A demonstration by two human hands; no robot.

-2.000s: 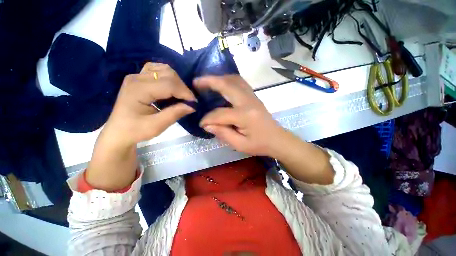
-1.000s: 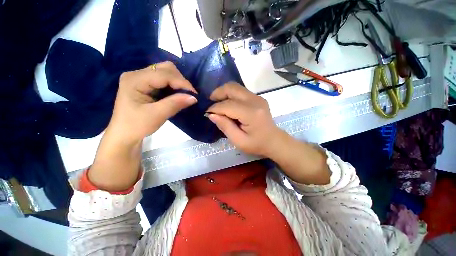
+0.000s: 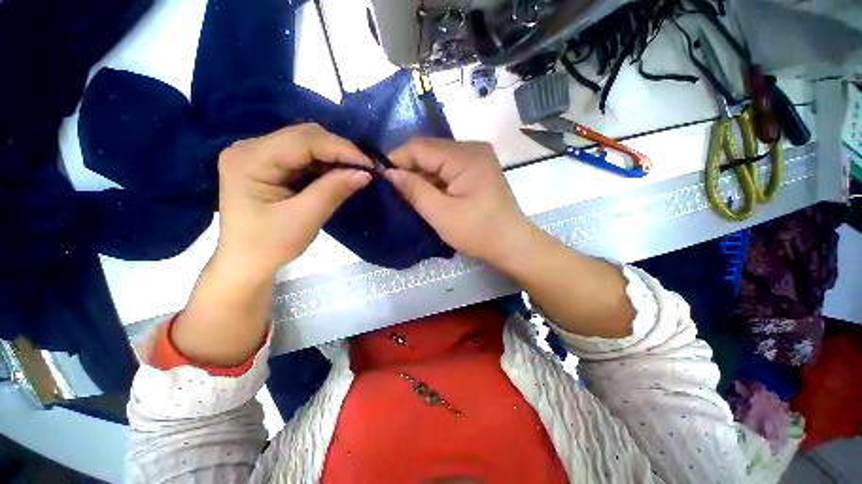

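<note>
A navy fabric garment piece (image 3: 142, 123) covers the left of the table and runs to the lit needle area (image 3: 421, 83). My left hand (image 3: 284, 189) pinches the fabric edge (image 3: 376, 161) between thumb and forefinger. My right hand (image 3: 458, 194) pinches the same dark edge, its fingertips close against the left ones. A rounded part of the navy fabric (image 3: 392, 232) hangs below the fingertips over the ruler strip. The fingertips hide much of the pinched fold.
The sewing machine (image 3: 402, 28) stands at top centre. Right of it lie a grey ribbed block (image 3: 542, 99), thread snips (image 3: 595, 148), black strips (image 3: 624, 43), yellow-green handled scissors (image 3: 742, 170) and a dark-handled tool (image 3: 764, 106). The ruler strip (image 3: 614, 222) follows the front edge.
My right hand has moved up and left, from apart to meeting my left fingertips at the fabric edge. Its thumb and forefinger have closed on the edge. My left hand has kept its pinch.
</note>
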